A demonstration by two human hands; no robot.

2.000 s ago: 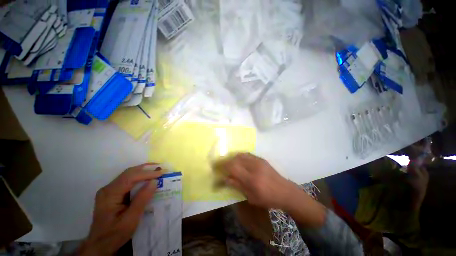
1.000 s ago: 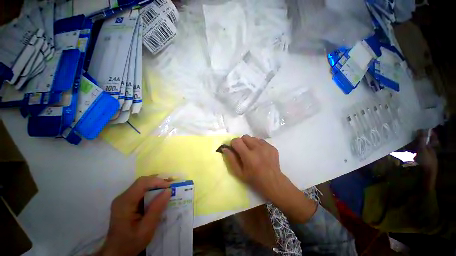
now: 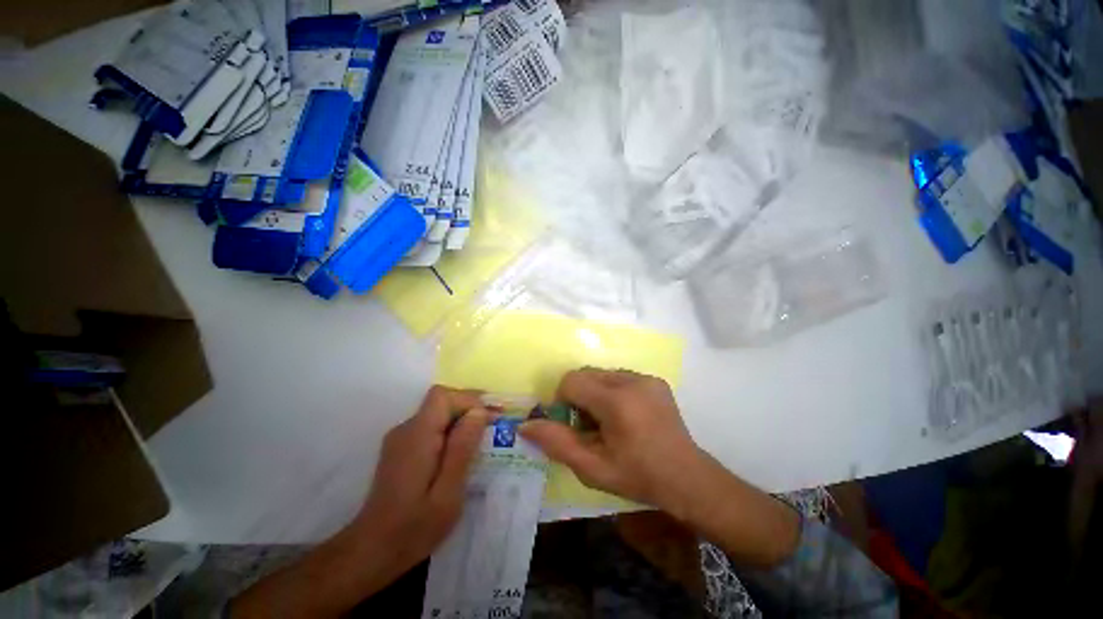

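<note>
A white retail box (image 3: 486, 532) with a blue end hangs upright in front of the table's near edge, its blue end up. My left hand (image 3: 423, 466) grips the box near its top left corner. My right hand (image 3: 629, 441) is at the top right of the box, fingers closed on a small utility knife (image 3: 564, 416) with a greenish handle and dark tip. The tip is close to the box's blue end; whether it touches cannot be told. The yellow sheet (image 3: 556, 351) lies behind and partly under my hands.
Fanned retail boxes (image 3: 417, 121) lie back left, barcode labels (image 3: 520, 79) beside them. A brown carton (image 3: 91, 242) stands at left. Clear plastic bags (image 3: 786, 290) lie mid-table. White cables (image 3: 998, 369) and blue-and-white boxes (image 3: 968, 200) are at right. A blue strip (image 3: 443, 281) lies on yellow.
My right hand has moved left from the yellow sheet to the box top, bringing the knife. The view has shifted left, showing more of the carton. My left hand still holds the box.
</note>
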